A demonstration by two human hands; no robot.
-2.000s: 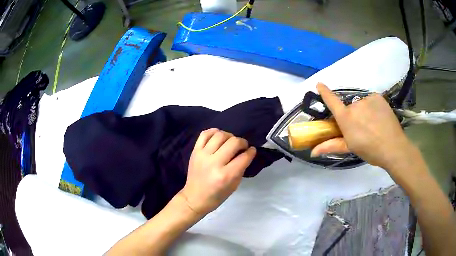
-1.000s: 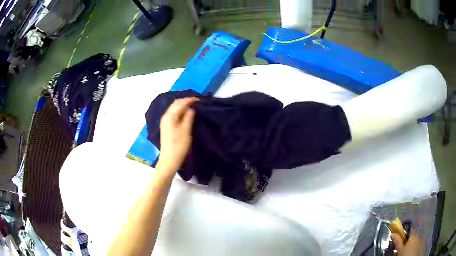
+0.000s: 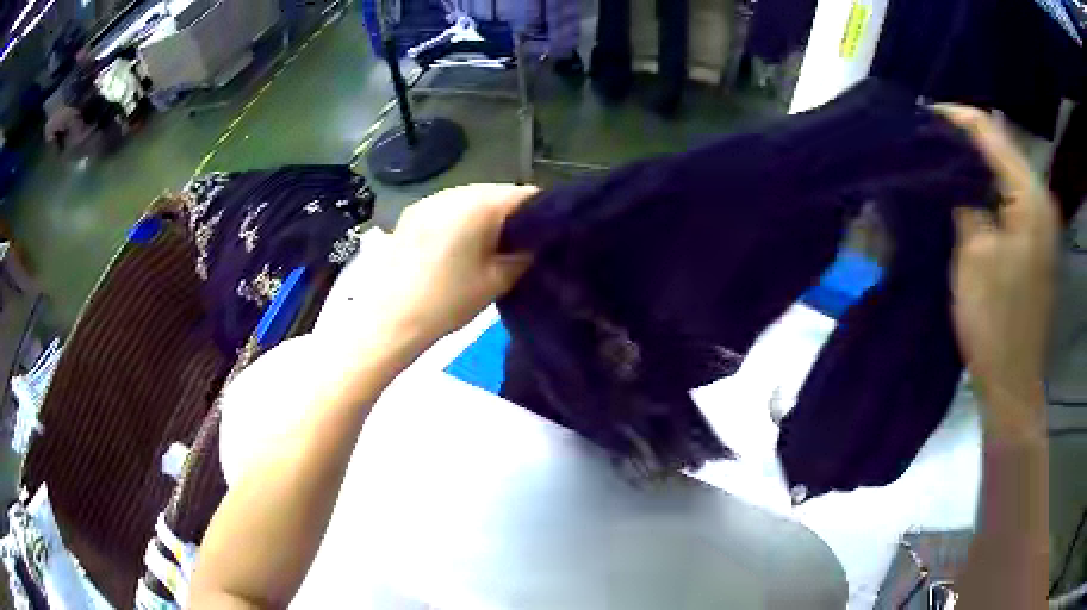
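The dark navy-purple garment (image 3: 739,238) is held up above the white padded table (image 3: 525,477) and is partly blurred. A sleeve hangs down at its right, and some light embroidery shows at its lower left part. My left hand (image 3: 459,256) is closed on the garment's left end. My right hand (image 3: 1001,238) grips its upper right part. A small part of the iron or its metal rest (image 3: 942,593) shows at the lower right edge; most of it is cut off or hidden by my right forearm.
A dark embroidered garment pile (image 3: 280,226) lies at far left over a brown ribbed surface (image 3: 119,358). Blue metal supports (image 3: 483,355) show behind the held garment. A round black stand base (image 3: 417,150) is on the green-grey floor. Hanging clothes are at the back.
The garment has been lifted off the table and spread between both hands. My right hand has left the iron at the lower right and taken hold of the cloth. The view has shifted.
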